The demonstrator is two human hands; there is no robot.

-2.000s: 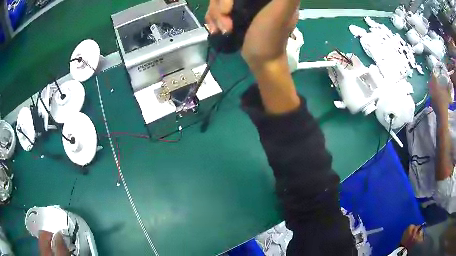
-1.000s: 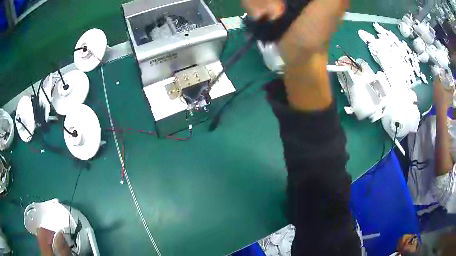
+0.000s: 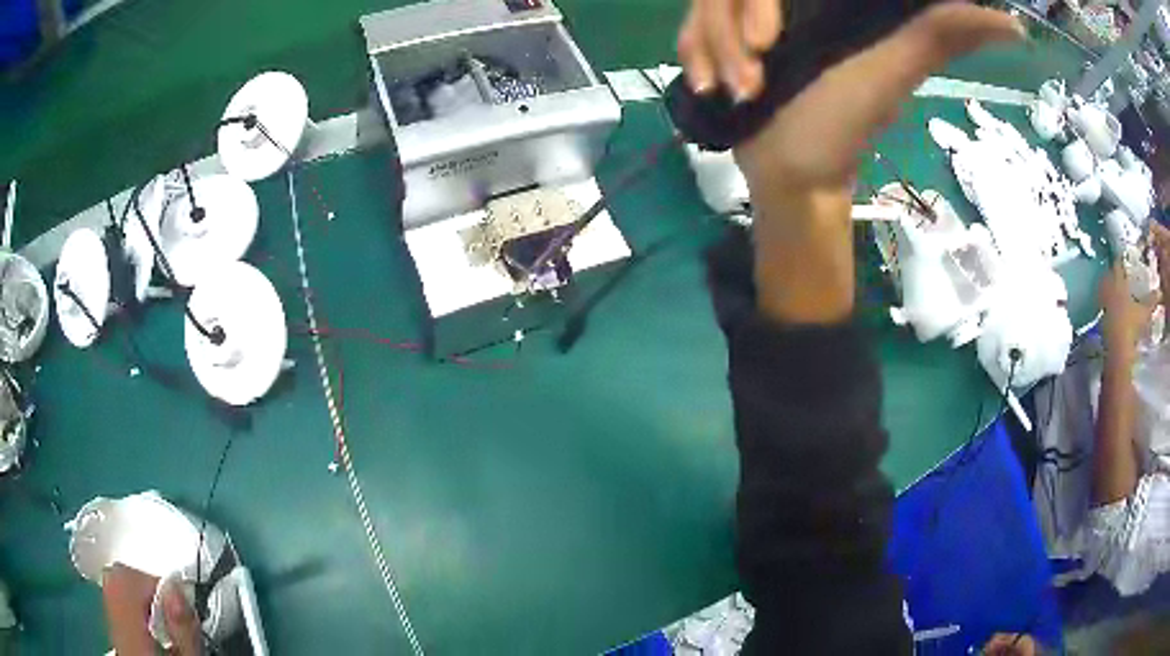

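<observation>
My right hand [image 3: 808, 141], in a black sleeve, grips the black electric screwdriver [image 3: 719, 115] at the top centre. Its long thin bit slants down left to the front of the brass-coloured block [image 3: 533, 221] on the screw feeder [image 3: 500, 167]; a screw at the tip cannot be made out. My left hand [image 3: 152, 613], cut off by the bottom edge, holds a white camera housing [image 3: 135, 532] at the lower left. A black cable and a white antenna [image 3: 250, 613] show on the housing.
White mounting bases [image 3: 236, 333] with black cables stand at the left. A red wire lead [image 3: 366, 337] lies before the feeder. White camera units [image 3: 962, 269] and white parts [image 3: 1007, 167] lie at the right. A blue bin [image 3: 969, 538] and another person's arm [image 3: 1119, 385] are beyond the edge.
The view has shifted, so the feeder and bases appear further right. The bit still points at the feeder's front. My right thumb now sticks out to the right. My left hand still holds the housing.
</observation>
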